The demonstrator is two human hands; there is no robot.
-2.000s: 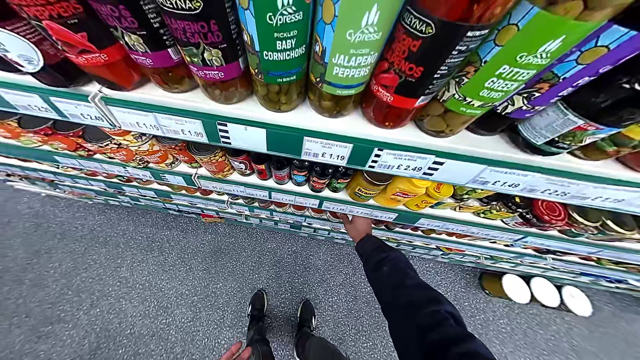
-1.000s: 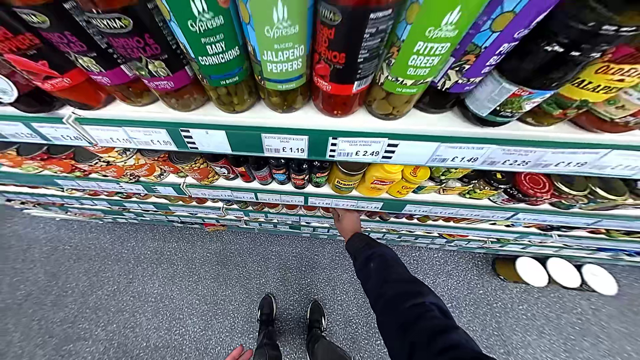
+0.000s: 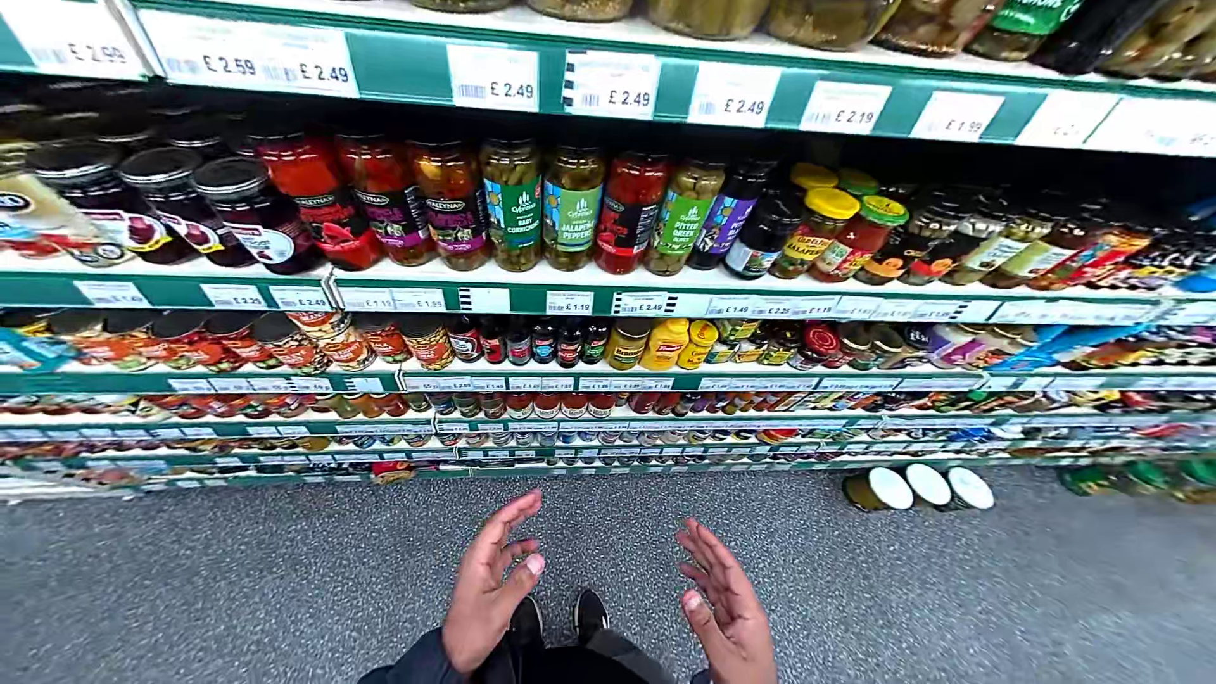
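Observation:
My left hand [image 3: 491, 589] is raised over the floor with its fingers apart, holding nothing. Across from it, my right hand [image 3: 724, 608] is also raised, palm facing inward, fingers apart and nothing in it. Both hands are nearest to the lower shelves but touch neither them nor each other. On the shelf beyond stand a jar of baby cornichons [image 3: 513, 204], a jar of jalapeño peppers [image 3: 573, 209], a jar with a red and black label [image 3: 632, 214] and a jar of pitted green olives [image 3: 684, 218]. Below them are yellow mustard bottles [image 3: 664, 344].
Green shelf edges with price tags, such as the upper shelf edge [image 3: 399, 71], run across the view. Dark-lidded jars [image 3: 252, 214] stand at the left. Three large containers [image 3: 890, 488] with pale lids are on the speckled grey floor [image 3: 237, 570] at the right. My shoes [image 3: 590, 613] are below my hands.
My right hand has left the lower shelf and come back over the floor. My left hand has risen further into view. The view now takes in a higher shelf.

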